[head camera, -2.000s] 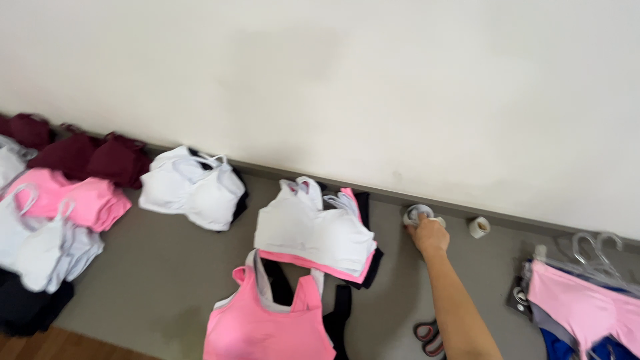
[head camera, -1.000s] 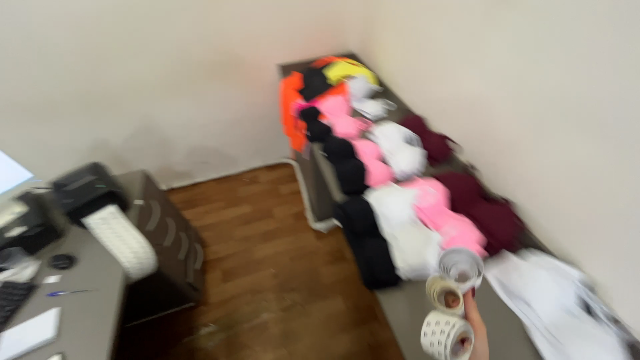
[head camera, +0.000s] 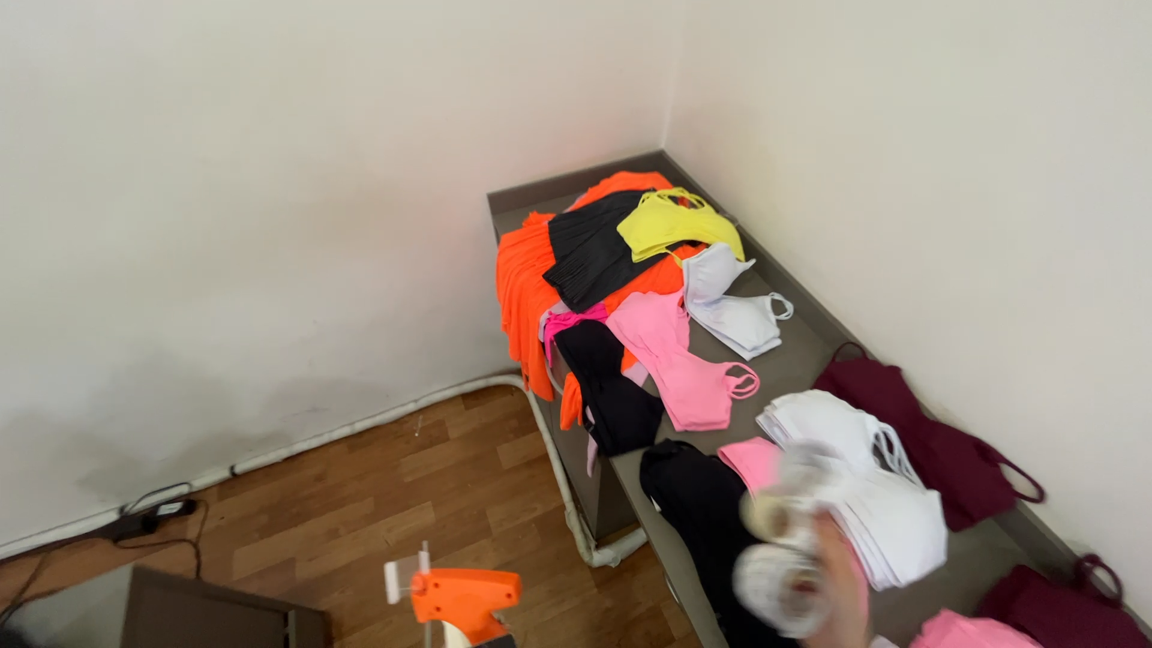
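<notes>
My right hand (head camera: 841, 576), blurred, is at the lower right with its fingers at several stacked rolls of labels or tape: a whitish one on top (head camera: 805, 468), a cream one (head camera: 774, 519) in the middle and a white printed one (head camera: 781, 589) below. The rolls are above folded black garments (head camera: 706, 540) and a stack of white bra tops (head camera: 886, 513). An orange tagging gun (head camera: 466, 594) with a clear needle guard stands up from the bottom edge, left of the table. Whatever holds it is out of frame, and my left hand is not visible.
A long grey table (head camera: 810, 333) with a raised rim runs along the wall. On it lie maroon tops (head camera: 927, 432), a pink top (head camera: 675, 360), a yellow top (head camera: 675, 220) and orange garments (head camera: 526, 297). A white pipe (head camera: 360, 423) follows the wall; a dark cabinet (head camera: 216, 603) is at lower left.
The view has swung left to the table's far end. My right hand, earlier at a roll beside the scissors, now has several rolls with it. The orange tagging gun has come into view.
</notes>
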